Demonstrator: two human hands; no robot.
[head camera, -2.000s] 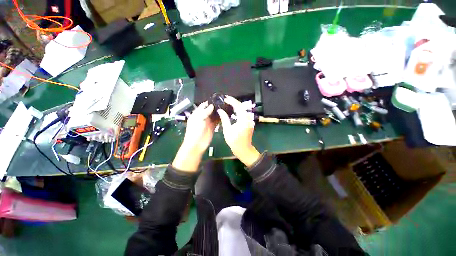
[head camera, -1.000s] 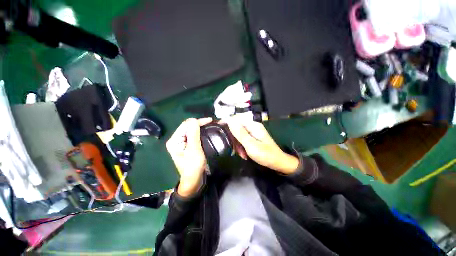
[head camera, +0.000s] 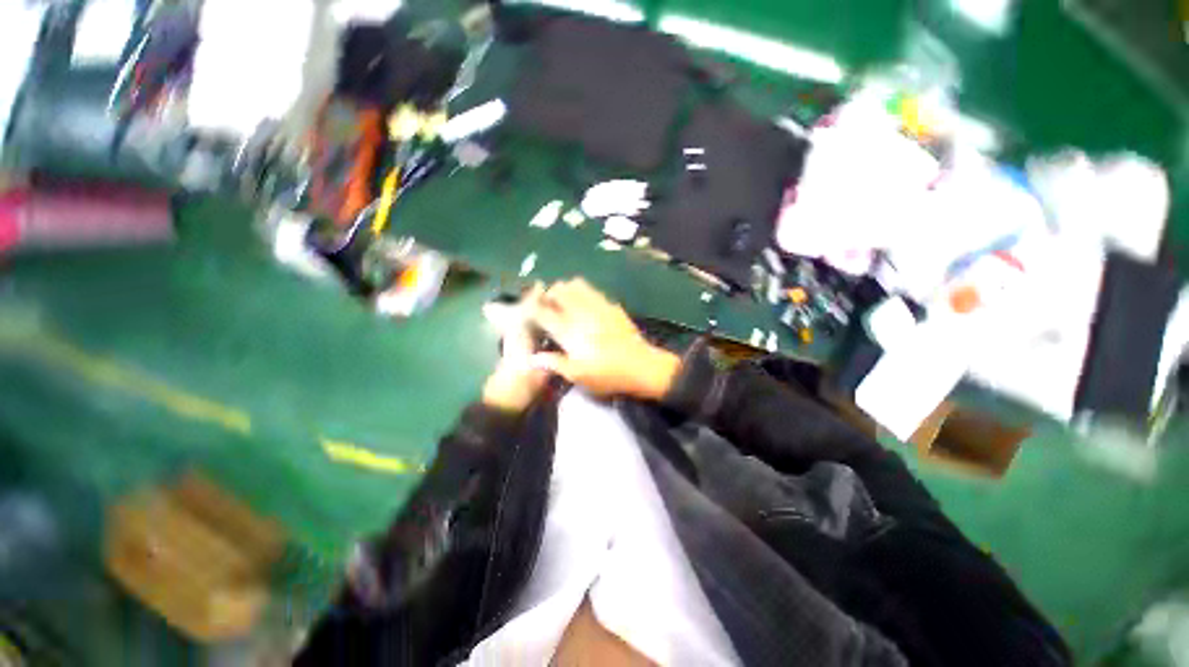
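Observation:
The picture is blurred. My left hand (head camera: 519, 365) and my right hand (head camera: 600, 341) are together close in front of my torso, at the bench's front edge. A small dark part of the black device housing (head camera: 545, 341) shows between the fingers; the hands cover the rest. The right fingers reach over the left hand. Beyond them, a crumpled white cloth (head camera: 616, 198) lies on the green bench, with small white pieces around it. Black pads (head camera: 730, 196) lie further back, with a faint small device on the right one.
An orange multimeter (head camera: 346, 163) and a yellow tool (head camera: 386, 199) lie at the left. Loose small parts (head camera: 798, 310) and white bags (head camera: 861, 183) are at the right. Cardboard boxes show on the floor at the left (head camera: 196, 554) and right (head camera: 971, 437).
The view has swung, showing more floor at the left. The hands remain together, and the right hand now covers more of the black housing, which showed clearly one second ago.

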